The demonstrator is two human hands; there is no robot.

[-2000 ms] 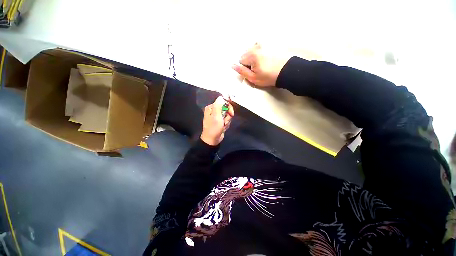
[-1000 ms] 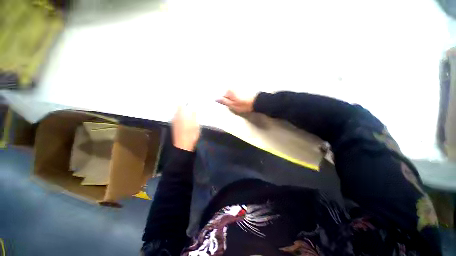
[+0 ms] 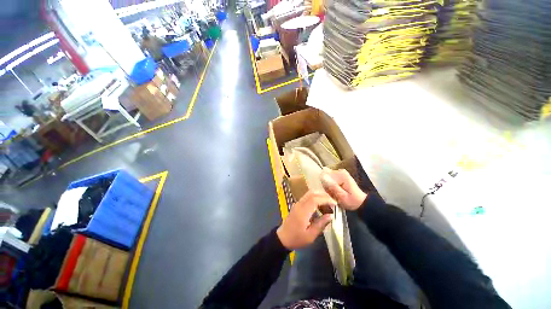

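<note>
A pale beige pouch [image 3: 340,244] with a yellow edge is held on edge over the near side of the open brown carton [image 3: 279,127]. My left hand [image 3: 307,220] grips it from the left with bent fingers. My right hand [image 3: 343,188] grips it just beside, from the right. The pouch's far end reaches over the carton; its near end hangs toward my body. More pale pouches [image 3: 323,148] lie inside the carton. Green thread snips [image 3: 477,210] appear to lie on the white table [image 3: 386,114], to the right.
Tall stacks of pouches with yellow edges [image 3: 396,45] stand on the table's far part. A dark cord [image 3: 436,186] and yellow trimmings [image 3: 477,162] lie on the table. On the left are a blue crate [image 3: 121,208] with dark goods and a red-edged carton [image 3: 96,274] on the floor.
The view has swung left toward the aisle. The pouch has left the table edge and is now held by both hands at the carton. The green snips show on the table, out of my left hand.
</note>
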